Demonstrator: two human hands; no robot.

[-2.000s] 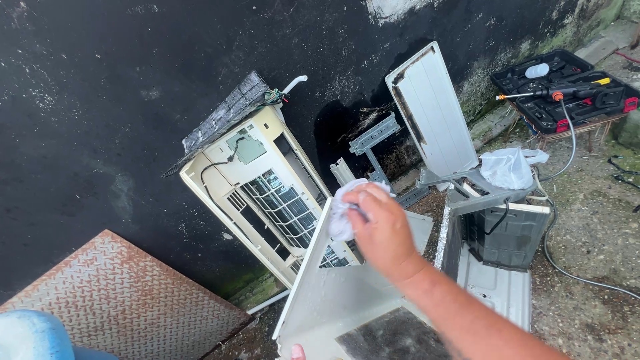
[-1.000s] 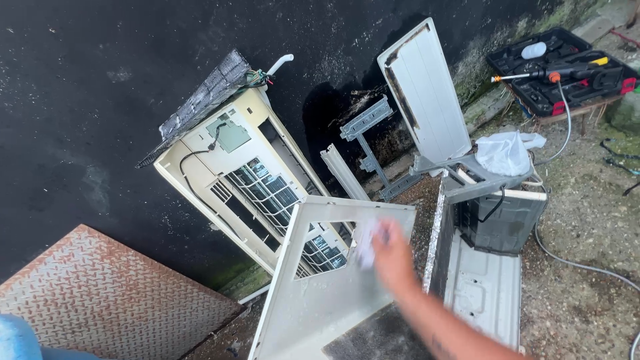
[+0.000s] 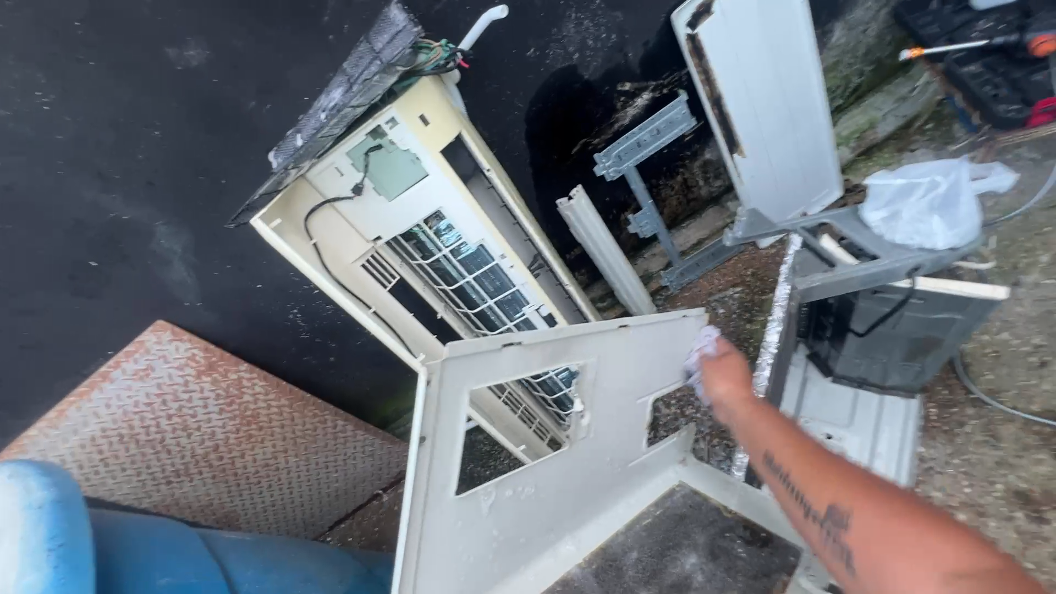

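My right hand (image 3: pixel 726 375) is closed on a white cloth (image 3: pixel 701 360), which lies against the right edge of a pale sheet-metal casing panel (image 3: pixel 619 346) with cut-out openings. Behind the panel stands the tilted indoor unit of a split air conditioner (image 3: pixel 396 272), its front off, with slatted vents, a green cover plate and a dark cable showing. A dark, speckled pad (image 3: pixel 676 544) lies on the lower inside face of the casing. My left hand is out of the frame.
A rusty tread plate (image 3: pixel 214 437) and a blue plastic object (image 3: pixel 165 549) stand at lower left. At right are metal brackets (image 3: pixel 648 136), a white panel (image 3: pixel 767 107), a plastic bag (image 3: pixel 928 202) on a grey frame, a dark box-shaped part (image 3: pixel 899 334), a hose and a tool case (image 3: pixel 990 74).
My right hand with the cloth has moved from the panel's upper left corner to its right edge. The panel has turned, so its openings show. The left fingertip at its lower edge has left the view.
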